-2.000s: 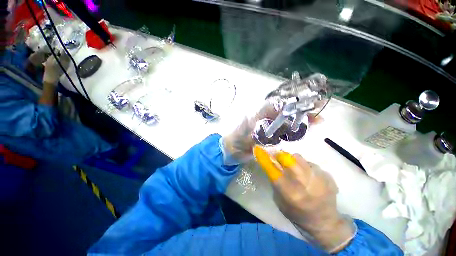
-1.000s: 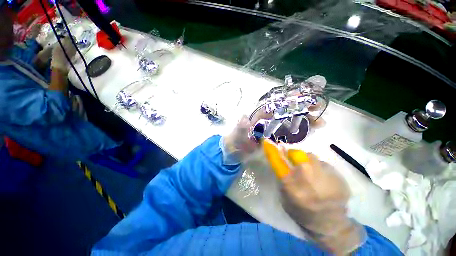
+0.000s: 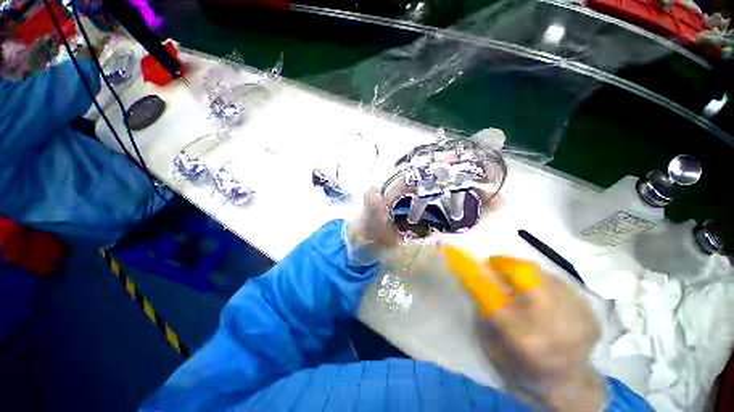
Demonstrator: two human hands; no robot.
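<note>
A shiny chrome looped unit (image 3: 447, 181) with two dark rounded ends and white strips is held above the white bench top. My left hand (image 3: 372, 229), in a translucent glove, grips its left side; part of the hand is hidden behind the unit. My right hand (image 3: 535, 314), with orange-yellow finger cots, is blurred and lies below and right of the unit, apart from it. Its fingertips are close together; whether it holds something small cannot be told. A clear plastic bag (image 3: 515, 121) spreads behind the unit over the bench's far edge.
Looped units (image 3: 330, 183) lie at left. A black stick (image 3: 550, 254), bottles (image 3: 616, 216) and crumpled white wipes (image 3: 680, 322) are at right. Clear film (image 3: 394, 294) lies below the unit. A black disc (image 3: 146, 112), red block (image 3: 161, 66), cables and a blue-sleeved person (image 3: 72, 161) are far left.
My right hand has drawn away from the unit, down and to the right. The unit has shifted slightly left and tilted. The person at far left has moved an arm forward.
</note>
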